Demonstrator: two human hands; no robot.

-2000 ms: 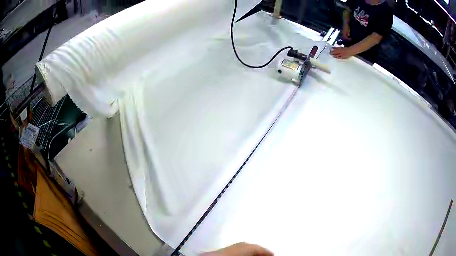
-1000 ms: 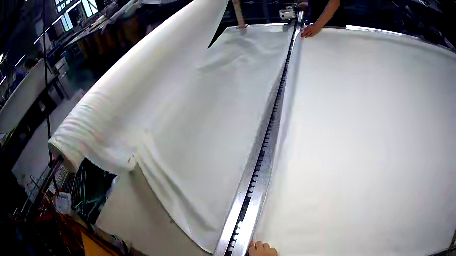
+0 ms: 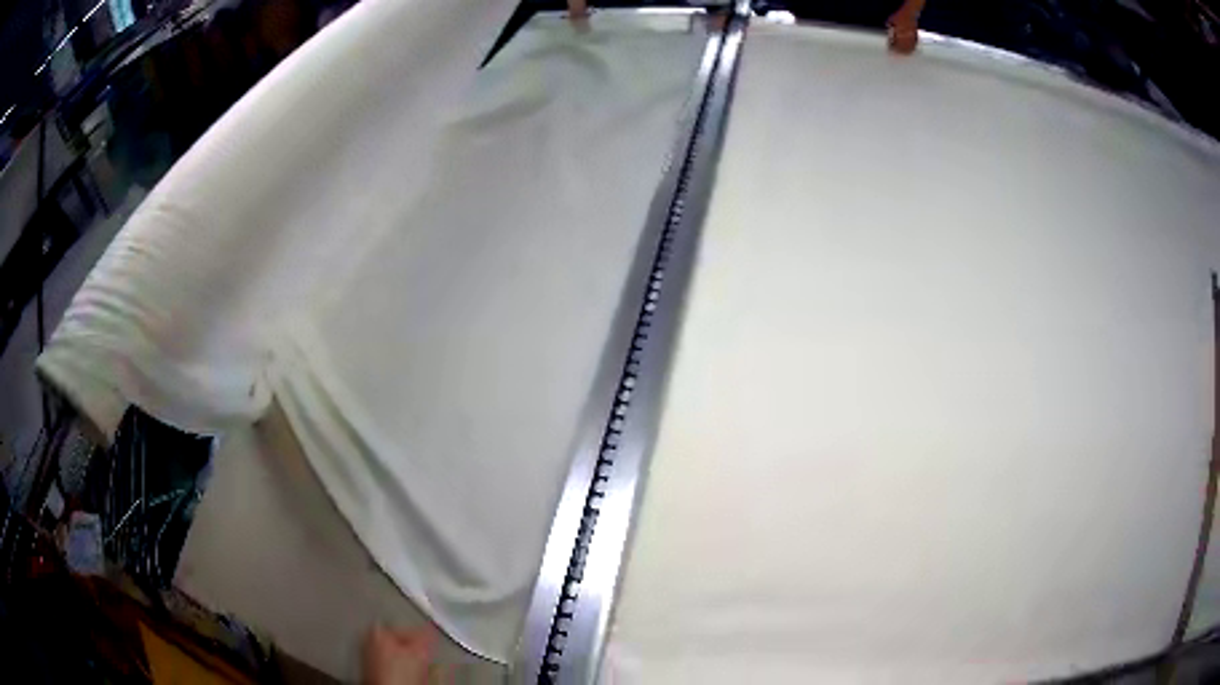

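The silver guide rail (image 3: 653, 301) with its dark toothed slot runs from the bottom edge to the far table edge. A wide white fabric ply (image 3: 937, 361) lies flat to its right. To its left, the loose fabric end (image 3: 455, 308) lies wrinkled, its near edge curving towards the rail. One hand, which I take as my left hand (image 3: 399, 656), is blurred and cut off at the bottom, just left of that edge. Whether it touches or holds cloth cannot be told. My right hand is out of the picture.
A fabric roll (image 3: 201, 228) drapes across the left. Bare table (image 3: 281, 549) shows below it. Another person's hand (image 3: 904, 27) is at the far table edge, right of the rail. A thin brown strip (image 3: 1197, 535) lies at the right. Orange material (image 3: 187, 653) is at the lower left.
The cutter has left the picture at the far end, and the rail now shows bare between separated fabric edges. The hand right of the rail is gone; a hand shows left of it.
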